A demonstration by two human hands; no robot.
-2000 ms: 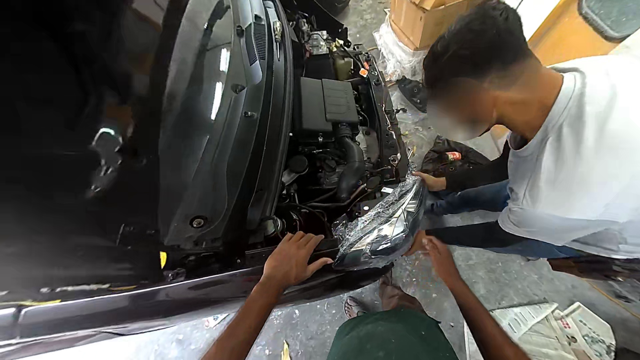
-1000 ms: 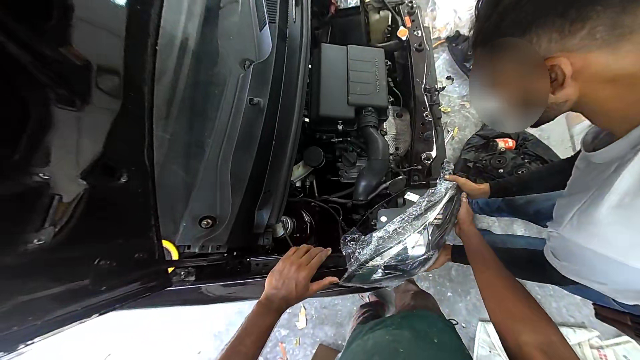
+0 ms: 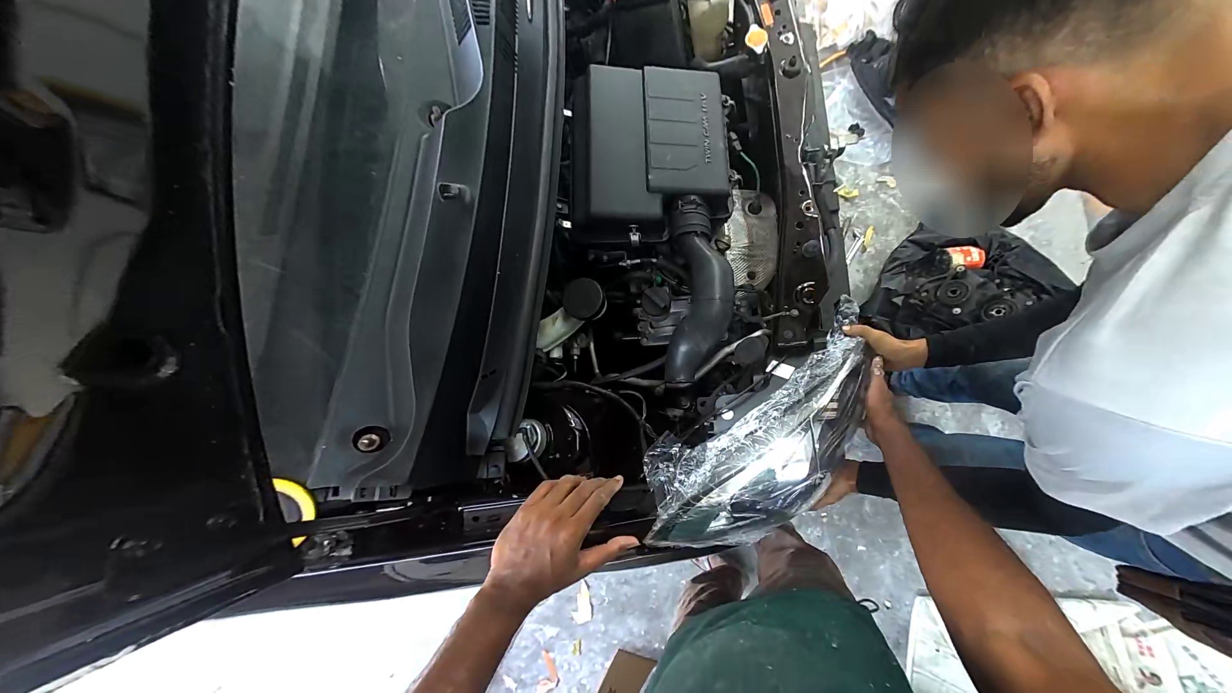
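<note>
A car headlight wrapped in clear plastic film [image 3: 770, 452] lies at the front corner of the engine bay, above the end of the black fender [image 3: 423, 558]. My left hand [image 3: 553, 534] rests on the fender's top edge, fingers spread, its thumb pointing toward the headlight and holding nothing. On the headlight's outer side, my right hand [image 3: 879, 399] touches the wrapped edge; its grip is partly hidden. A co-worker's hand [image 3: 890, 346] holds the upper end of the headlight, and the other hand [image 3: 839, 484] is at its lower front side.
A black air-filter housing [image 3: 650, 144] and an intake hose [image 3: 707, 308] fill the engine bay beside the radiator support [image 3: 804, 192]. The raised bonnet [image 3: 106, 337] is at the left. The co-worker [image 3: 1136, 385] leans in from the right. Newspaper [image 3: 1126, 635] and a black bag with parts [image 3: 953, 289] lie on the floor.
The view has moved closer to the engine bay. My right hand, lower and apart from the headlight's upper edge two seconds ago, has moved up along its outer side.
</note>
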